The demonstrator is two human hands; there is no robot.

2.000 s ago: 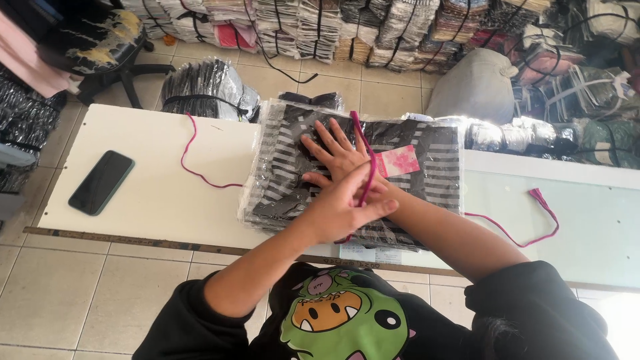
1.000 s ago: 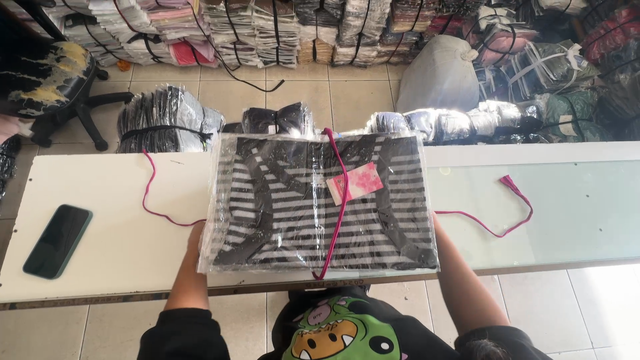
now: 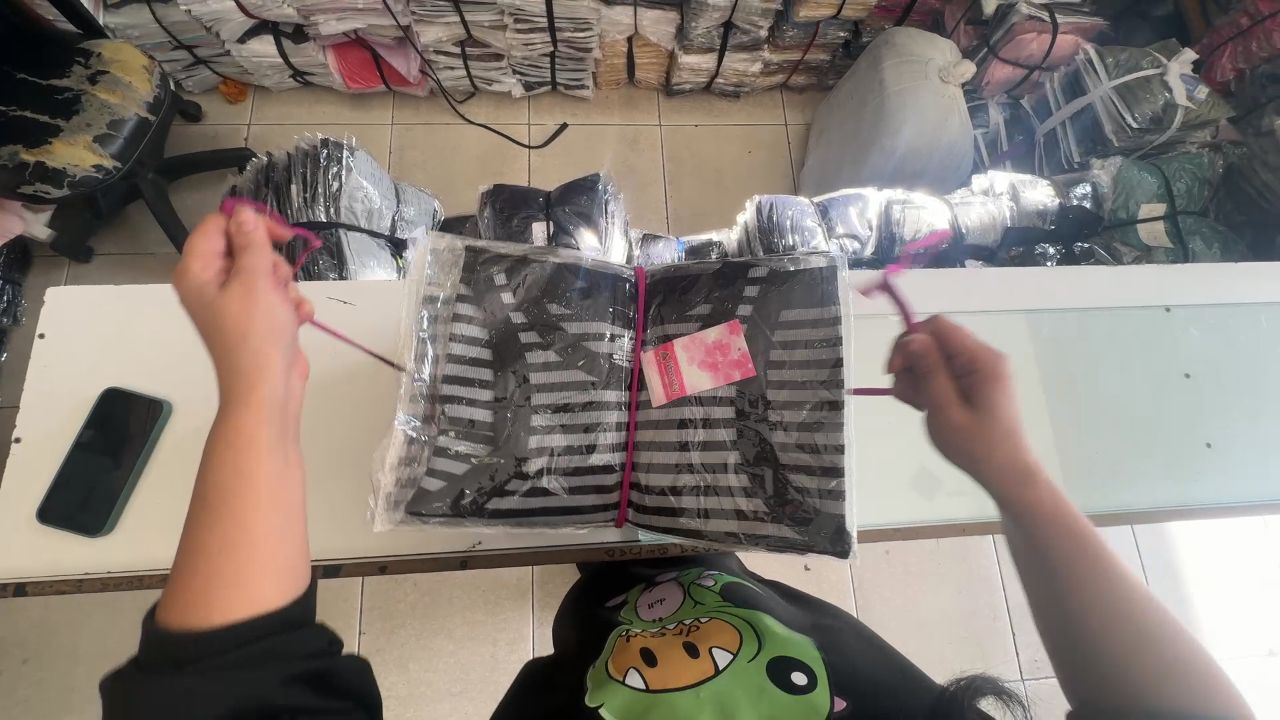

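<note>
A stack of striped black and grey garments in clear plastic (image 3: pixel 560 400) lies across the white table. A magenta cord (image 3: pixel 632 400) runs over its middle from back to front, beside a pink tag (image 3: pixel 697 362). At the stack's left side my left hand (image 3: pixel 245 290) is raised, closed on one end of a magenta cord (image 3: pixel 345 343) that comes out by the stack's left edge. My right hand (image 3: pixel 945 385) grips the other end (image 3: pixel 897 290), off the right edge; the cord shows there too between stack and hand. What lies under the stack is hidden.
A dark phone (image 3: pixel 103 460) lies on the white table (image 3: pixel 200 500) at the left. Bundles of bagged garments (image 3: pixel 550 215) stand behind the table, with a large pale sack (image 3: pixel 890 110) at the back right. An office chair (image 3: pixel 90 120) stands at the back left.
Both hands have left the stack's sides, where they were a second ago, and have taken hold of the cord ends that lay loose on the table. The ends are now lifted.
</note>
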